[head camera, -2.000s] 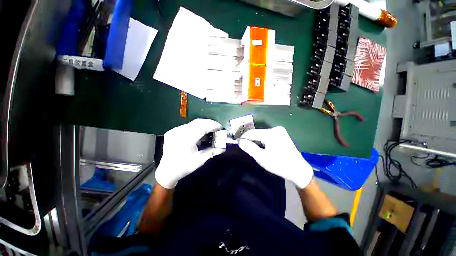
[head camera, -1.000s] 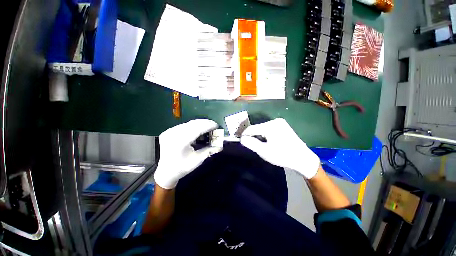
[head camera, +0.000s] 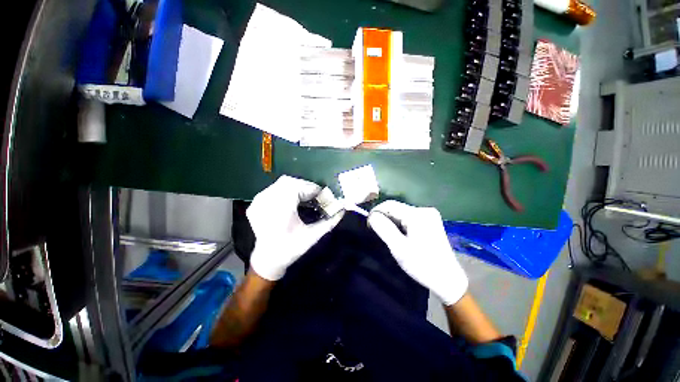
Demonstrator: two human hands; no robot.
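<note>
My left hand (head camera: 287, 227), in a white glove, holds a small black-and-grey electrical unit (head camera: 326, 204) between thumb and fingers at the bench's near edge. My right hand (head camera: 421, 246), also gloved, is just right of it. Its thumb and forefinger pinch a thin pale piece (head camera: 356, 209) that reaches toward the unit; whether it is a strip or a tool I cannot tell. A small white card (head camera: 359, 183) lies at the bench edge just beyond the hands. Pale label strips (head camera: 326, 97) lie further back, on either side of an upright orange block (head camera: 376, 93).
A paper sheet (head camera: 261, 74) lies left of the strips. A blue parts bin (head camera: 164, 52) is at far left. A small orange tool (head camera: 267, 152) lies below the sheet. Rows of units (head camera: 481, 82), pliers (head camera: 507, 168) and a patterned packet (head camera: 553, 80) are at right. A blue bin (head camera: 514, 242) sits below.
The unit in my left hand is more tilted. My right hand has moved slightly right and down, away from the unit, and the thin pale piece shows more. The card's face shows whiter.
</note>
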